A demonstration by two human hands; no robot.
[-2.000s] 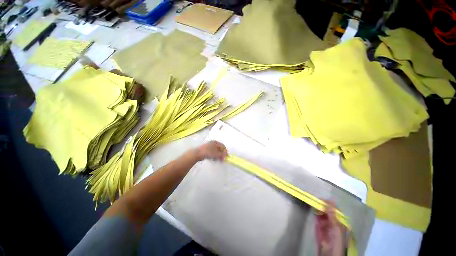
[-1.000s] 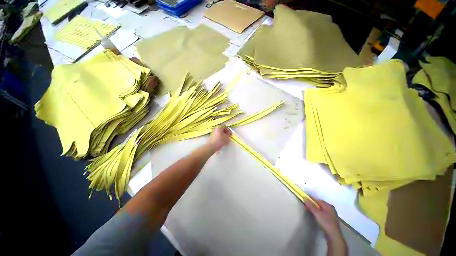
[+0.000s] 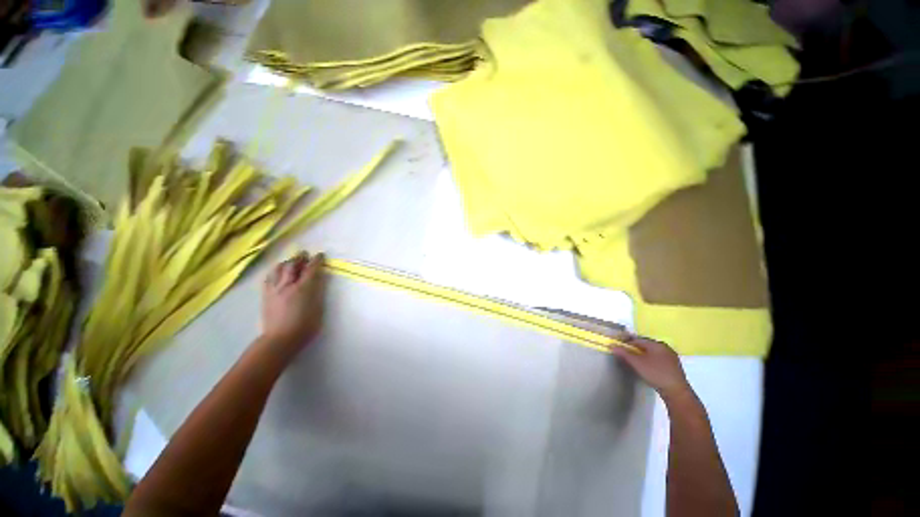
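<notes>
A long narrow yellow strip [image 3: 474,300] with thin dark lines along it lies or is held along the upper edge of a pale grey board [image 3: 434,414]. It may be more than one strip side by side. My left hand [image 3: 294,295] holds its left end. My right hand [image 3: 651,362] holds its right end, at the board's upper right. Whether the strip touches the board all along is hard to tell.
A fringe-like yellow strip bundle [image 3: 187,252] lies at the left. A stack of yellow panels [image 3: 575,131] is at the upper right, with brown cardboard [image 3: 701,242] beside it. Olive-tan panels [image 3: 373,30] are at the top. A dark floor is at the far right.
The view has shifted, so the stacks sit further left and higher. Both hands still hold the strip's ends, and the strip now runs less steeply, along the board's upper edge.
</notes>
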